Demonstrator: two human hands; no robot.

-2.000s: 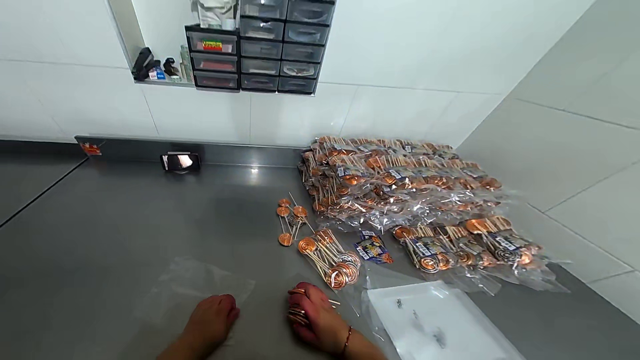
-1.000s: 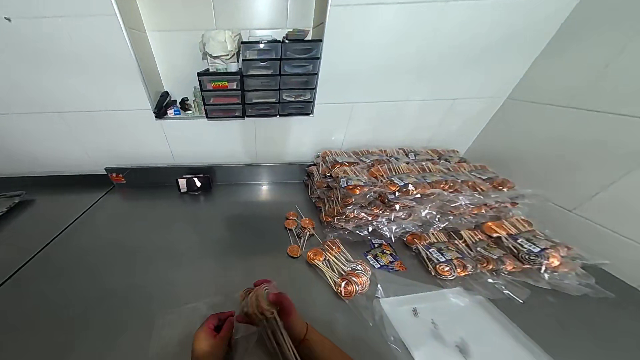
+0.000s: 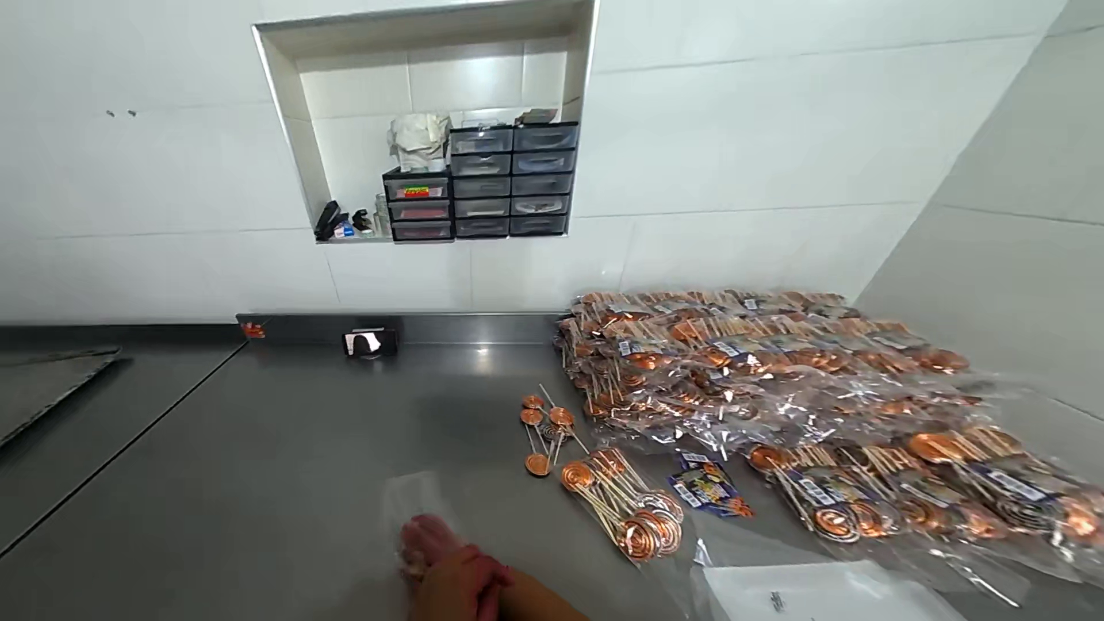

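A clear plastic bag (image 3: 412,493) lies low in the centre of the head view, around my right hand (image 3: 428,542), which looks blurred through the film. Fingers of my left hand (image 3: 466,580) close over the bag's mouth near my right wrist. Whatever my right hand may hold is hidden. To the right is a bundle of orange-brown spiral lollipops (image 3: 642,517) on pale sticks, apparently in clear film. Several loose lollipops (image 3: 537,465) lie just behind it. Printed cards (image 3: 709,489) rest beside the bundle.
Bagged lollipops (image 3: 759,354) are piled against the wall, with more filled bags (image 3: 923,492) in front. A white tray (image 3: 828,591) sits at the lower right. A dark phone-like object (image 3: 371,342) leans on the metal table's back edge. Small drawers (image 3: 481,185) fill a wall niche.
My right hand, which held a bunch of sticks beside the bag one second ago, is now inside the bag. My left hand has closed over the bag's mouth. The view has tilted upward.
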